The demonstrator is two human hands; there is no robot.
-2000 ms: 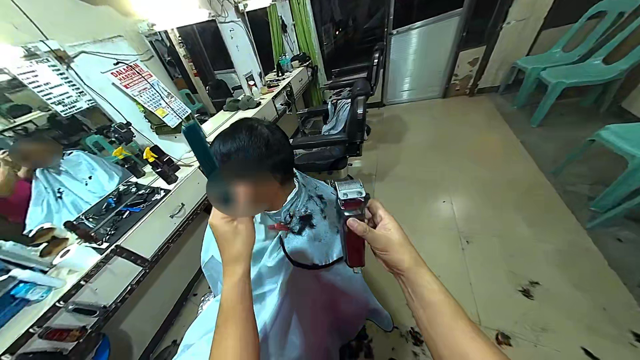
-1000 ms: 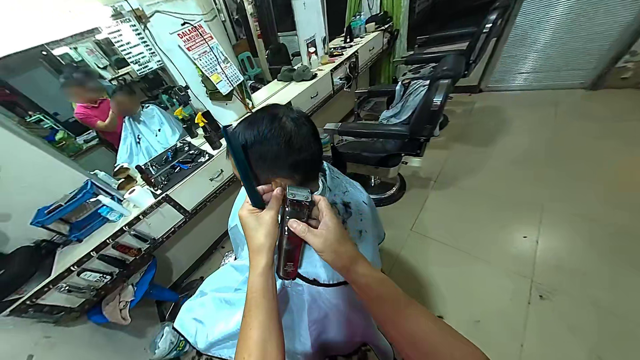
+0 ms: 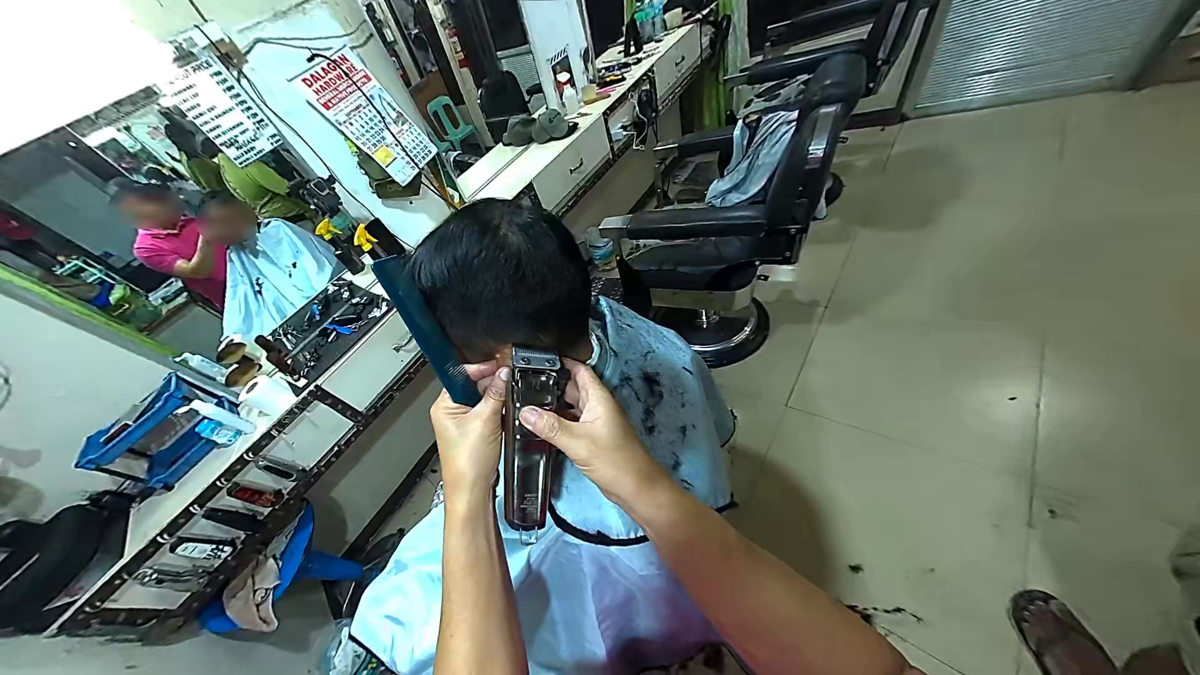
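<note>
A seated person with short dark hair wears a light blue barber's cape with dark hair clippings on the shoulder. In my right hand is a dark red hair clipper, held upright, its metal blade at the lower edge of the person's hair. My left hand grips a dark teal comb, which slants up along the left side of the head; its fingers are beside the clipper's head. The clipper's black cord loops over the cape.
To the left runs a white counter with a tray of tools, spray bottles and a blue plastic rack. A wall mirror reflects people. Black barber chairs stand at the upper right. At lower right is a foot in a sandal.
Two seconds ago the clipper was to the right of the head, over the shoulder; now its blade is at the hairline, close to my left hand. The view has turned and moved nearer.
</note>
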